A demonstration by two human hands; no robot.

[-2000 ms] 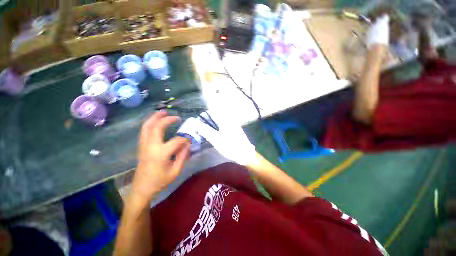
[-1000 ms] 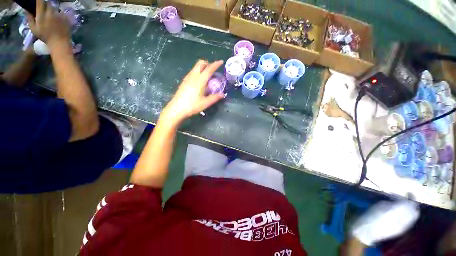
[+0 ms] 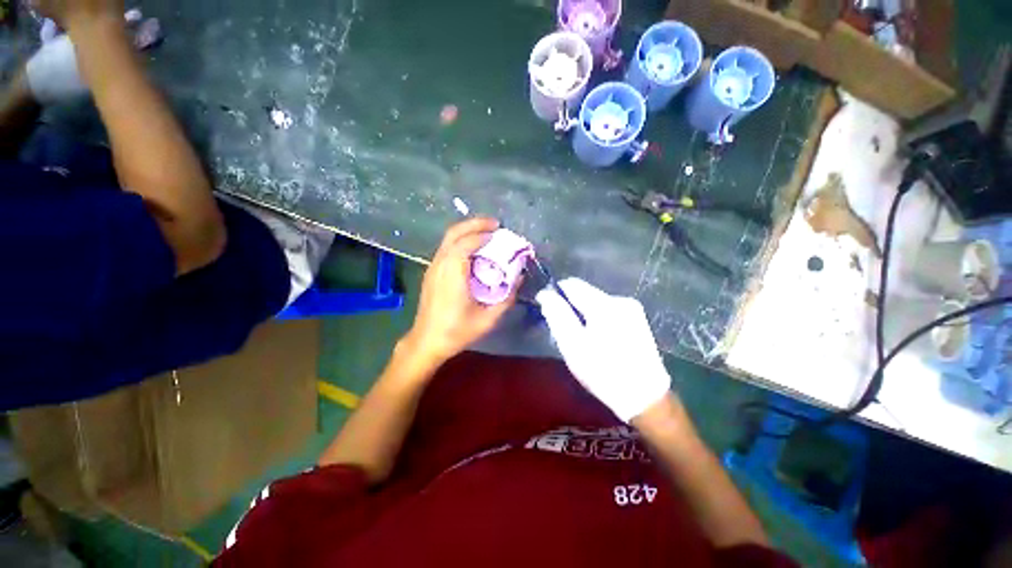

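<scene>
My bare left hand [image 3: 453, 291] is closed around a purple cylindrical housing [image 3: 492, 277], its open end turned towards me, just in front of the bench edge. My gloved right hand [image 3: 605, 338] holds a slim dark tool [image 3: 558, 291], whose tip is at the housing's upper right rim. Whether the tip touches the rim cannot be told. Several more housings stand on the dark-green bench [image 3: 411, 144]: a white one [image 3: 559, 75], a purple one [image 3: 590, 19], and blue ones [image 3: 610, 123], with spoked centres and small side tabs.
Open cutters [image 3: 677, 222] lie right of the housings. Parts boxes [image 3: 888, 56] are at the top right. A white surface [image 3: 799, 322] holds a black cable [image 3: 881, 300] and clustered housings [image 3: 982, 322]. A person in blue [image 3: 100, 277] works at the left.
My left hand has taken the purple housing from the group and brought it to the bench edge. My right hand has come in from the lower right with the dark tool. The view has shifted.
</scene>
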